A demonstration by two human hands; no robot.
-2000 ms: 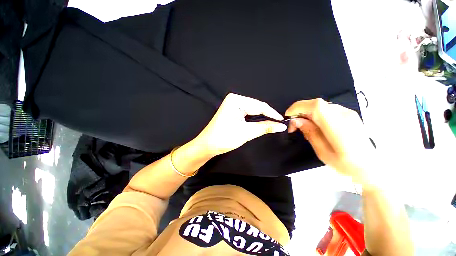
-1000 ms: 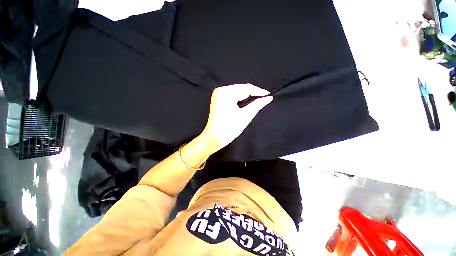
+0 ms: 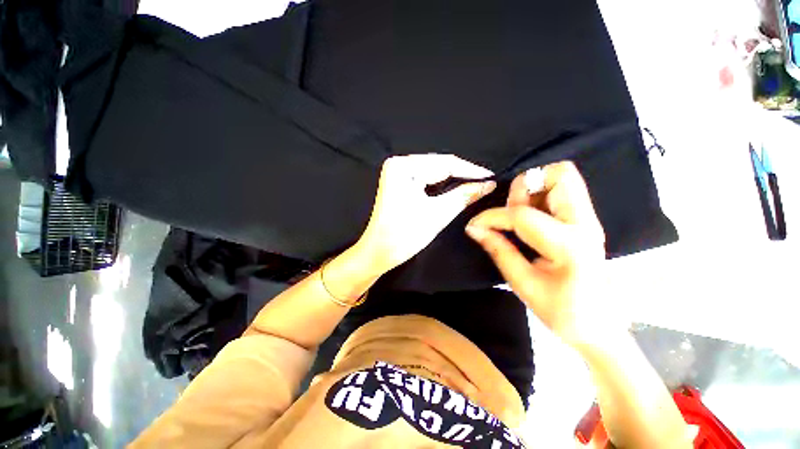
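A large black garment (image 3: pixel 465 79) lies spread over the white table. My left hand (image 3: pixel 421 206) pinches a raised fold of the cloth (image 3: pixel 449 183) between thumb and fingers. My right hand (image 3: pixel 544 232) is just right of it, above the cloth, with thumb and index fingertips together and the other fingers curled. A silvery-white band (image 3: pixel 533 180) shows on one right finger. No needle can be made out at the right fingertips. A small dark thread loop (image 3: pixel 653 140) shows at the cloth's right edge.
Blue and black snips (image 3: pixel 767 191) lie on the white table (image 3: pixel 710 219) at the right. Small supplies (image 3: pixel 774 77) sit at the upper right. A black basket (image 3: pixel 81 230) and crumpled black cloth (image 3: pixel 206 298) are at the lower left. A red stool (image 3: pixel 702 421) is at the lower right.
My right hand was at the fold two seconds ago, out of view one second ago, and is now back beside my left hand. My left hand has kept its pinch.
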